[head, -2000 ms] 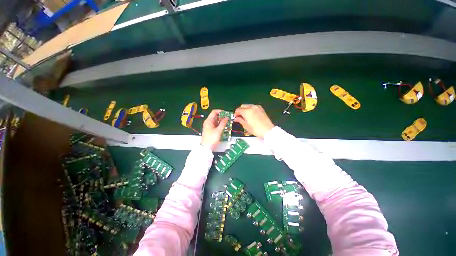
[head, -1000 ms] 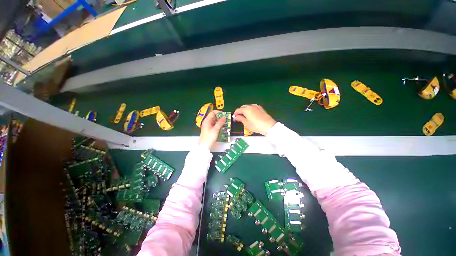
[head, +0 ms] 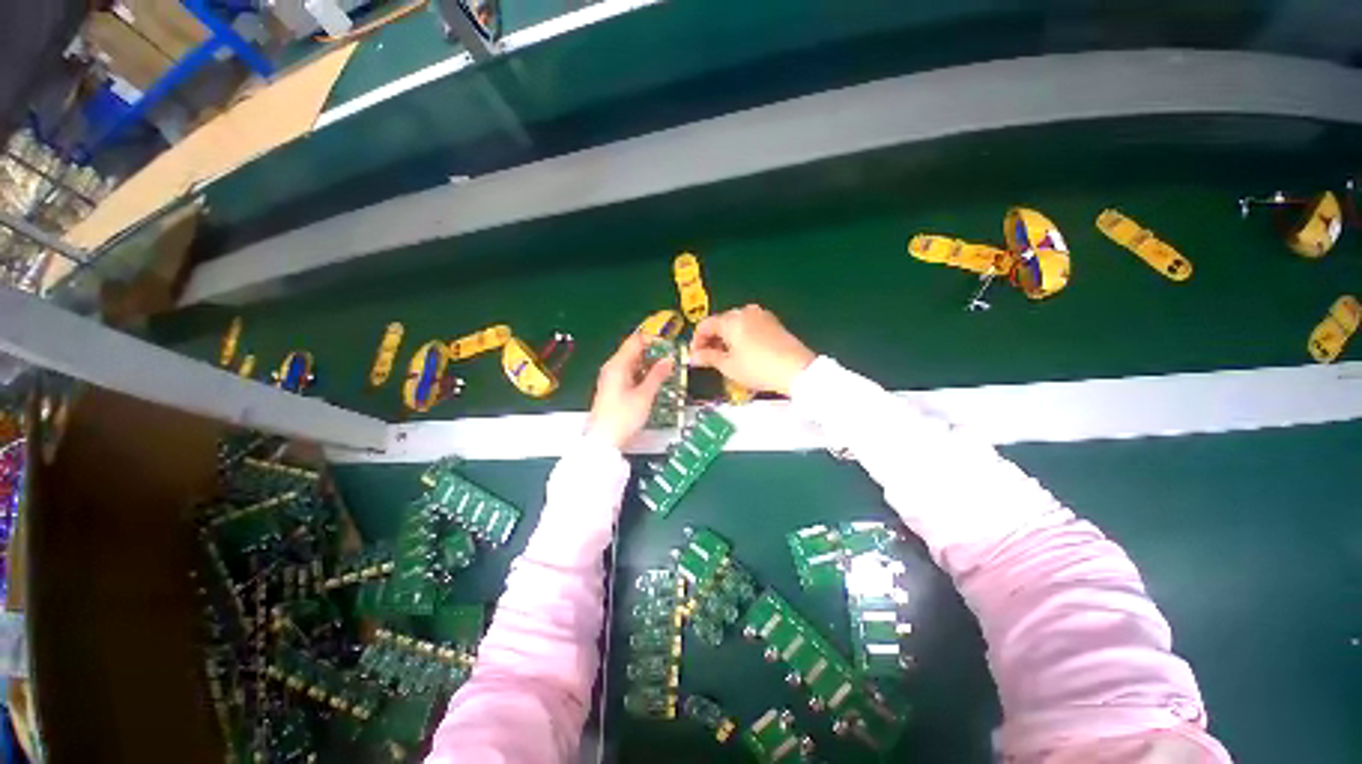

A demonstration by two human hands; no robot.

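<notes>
My left hand (head: pixel 626 391) is shut on a green PCB panel strip (head: pixel 669 400), held upright over the pale metal rail. My right hand (head: pixel 750 352) is at the strip's upper right edge with fingertips pinched together; what lies between them is too small to tell. A yellow piece (head: pixel 735 391) shows partly below my right hand. A yellow wired shell (head: pixel 659 323) is partly hidden behind my left hand. Another green panel strip (head: pixel 689 461) lies slanted just below, against the rail.
The rail (head: pixel 1076 426) runs across in front of the green belt (head: pixel 837 224), with yellow shells and plain covers on it. Panel strips (head: pixel 807 652) lie on the bench. A cardboard box (head: pixel 120 597) heaped with green strips (head: pixel 299 597) stands at the left.
The yellow parts on the belt have shifted right. The wired shell near my left hand has moved partly behind it. Both hands stay at the strip with small finger movements.
</notes>
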